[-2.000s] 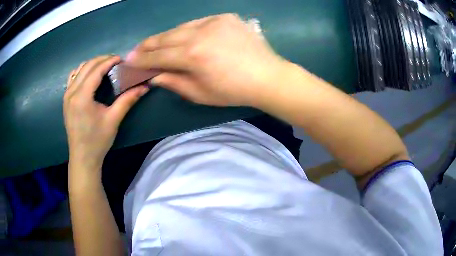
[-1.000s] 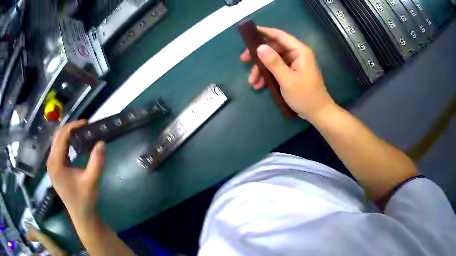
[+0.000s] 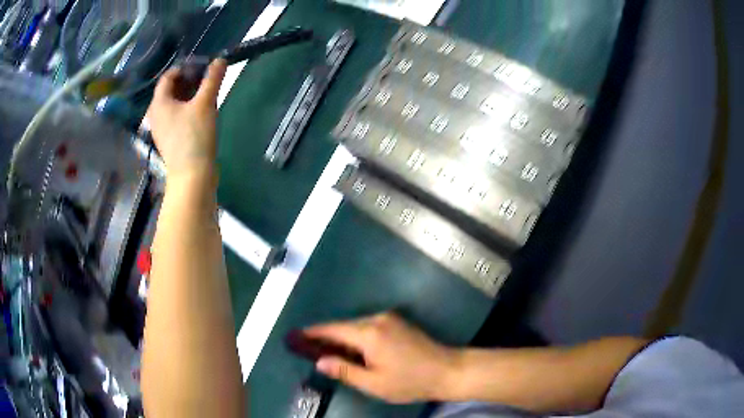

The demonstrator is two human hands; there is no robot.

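Note:
My left hand (image 3: 186, 106) is at the upper left, over the far side of the white rail, and holds one end of a dark bar module (image 3: 265, 45). My right hand (image 3: 390, 359) is at the bottom centre, closed on a small reddish-brown sanding block (image 3: 314, 344). The end of a bar module (image 3: 307, 402) shows just below the block, cut off by the picture's edge. Several silver stacked bar modules (image 3: 457, 122) lie side by side at the upper centre. One bar module (image 3: 424, 235) lies slightly apart along their near side.
A white rail (image 3: 298, 245) crosses the green bench. Another bar (image 3: 310, 98) lies on the green conveyor beyond it. A pale hose (image 3: 61, 102) curves over machine parts at the left. A red button (image 3: 144, 261) shows there. Grey floor is at the right.
The view has swung right towards the stack. My left hand has carried the dark bar from the bench across the rail. My right hand still holds the brown block, now low over the bench.

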